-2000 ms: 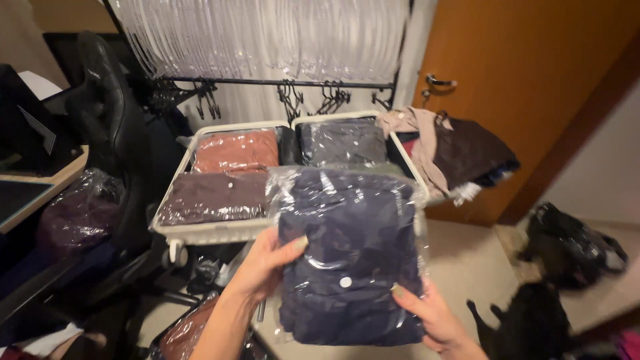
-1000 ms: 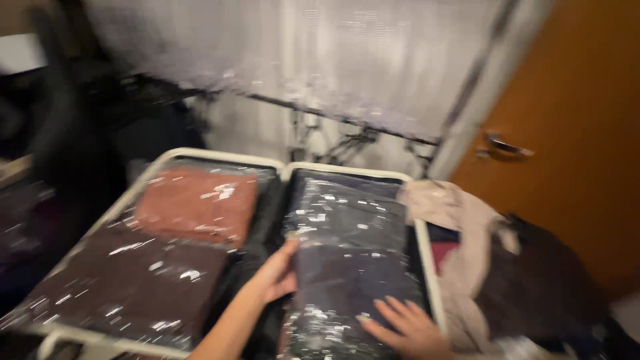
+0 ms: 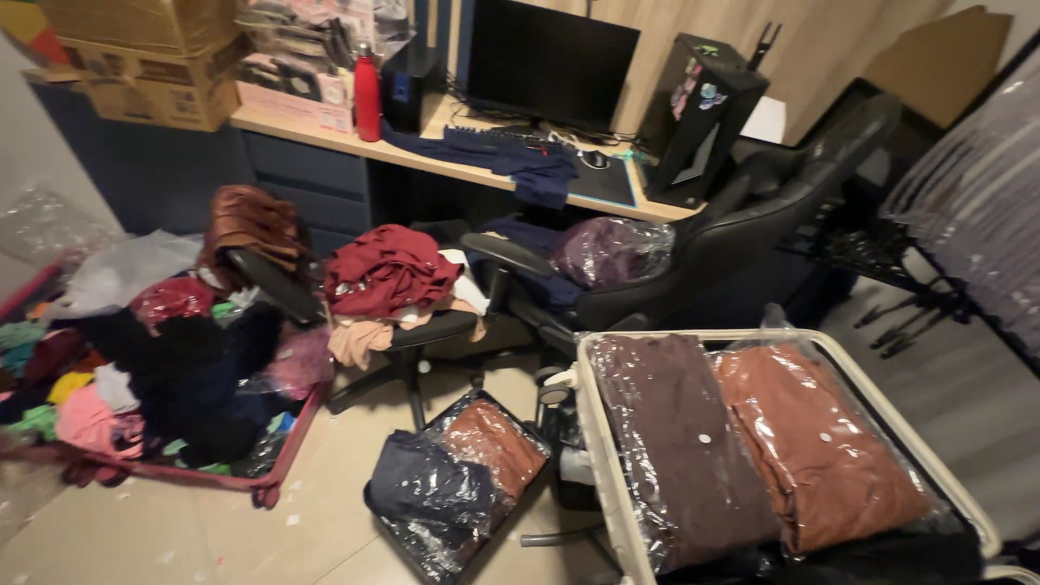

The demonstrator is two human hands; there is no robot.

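Neither of my hands shows in the view now. At the right, a white-rimmed suitcase (image 3: 597, 455) lies spread with a dark brown garment in a clear plastic bag (image 3: 682, 455) beside a rust-orange bagged garment (image 3: 821, 447). On the floor to its left, a bagged navy garment (image 3: 431, 483) and a bagged rust garment (image 3: 496, 447) lie on a dark tray-like base. A red suitcase (image 3: 280, 455) at the left is heaped with loose, many-coloured clothes. Dark red clothing (image 3: 394, 272) is piled on a black seat.
A black office chair (image 3: 731, 236) bears a bagged purple item (image 3: 609, 250). Behind stands a desk (image 3: 455, 158) with a monitor (image 3: 552, 61), a red bottle (image 3: 367, 96) and a computer case (image 3: 699, 114). Cardboard boxes (image 3: 154, 81) stand at the back left; a clothes rack (image 3: 959, 301) is at the right.
The view has swung far left to the desk and red suitcase. My hands, earlier holding and then touching the bagged navy garment over the suitcase's other half, are out of frame.
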